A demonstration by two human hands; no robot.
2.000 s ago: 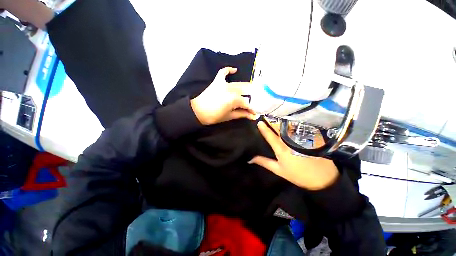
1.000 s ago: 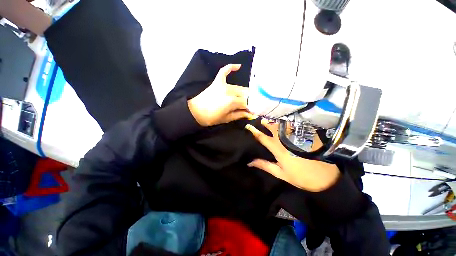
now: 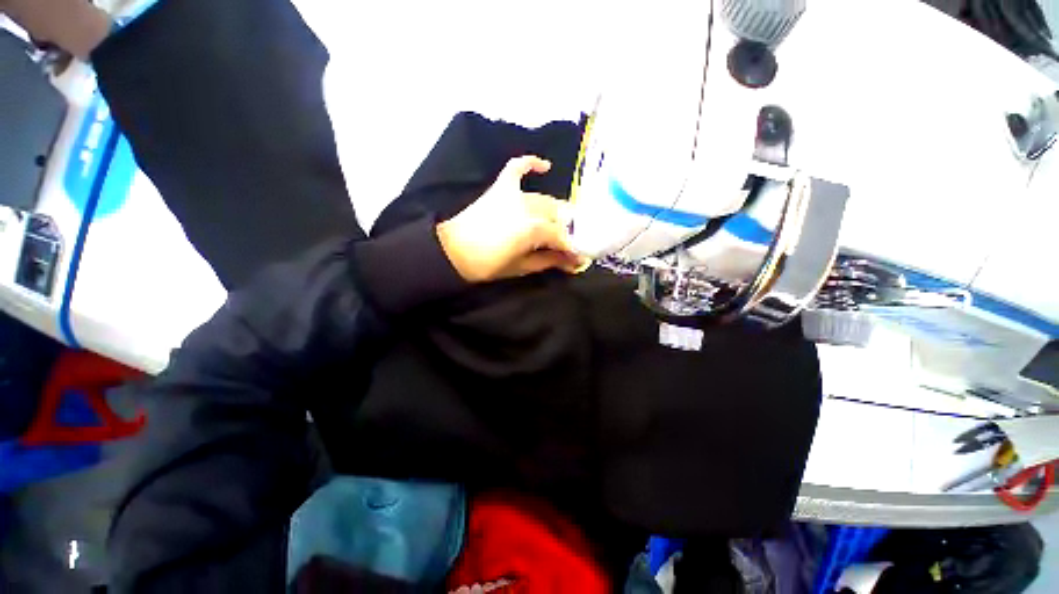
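The black garment piece (image 3: 697, 429) lies on the white table under the sewing machine head (image 3: 662, 192) and hangs over the front edge. My left hand (image 3: 505, 232) is on the cloth just left of the needle area (image 3: 685, 290), its fingertips bent onto the cloth and its thumb apart. A narrow yellow strip (image 3: 583, 145) shows along the machine head's left side. A small whitish patch (image 3: 681, 338) lies below the needle area. My right hand is not seen for certain; a pale shape at the right edge is unclear.
Scissors with a red handle loop (image 3: 1025, 487) and small tools (image 3: 981, 447) lie at the right. A dark cloth panel (image 3: 227, 128) lies at the upper left, with a person's forearm (image 3: 58, 23) beside it. A red plastic object (image 3: 70, 400) stands low left.
My right hand and sleeve have left the cloth beside the needle, uncovering the cloth and the whitish patch. My left hand stays nearly in place. The view has shifted slightly.
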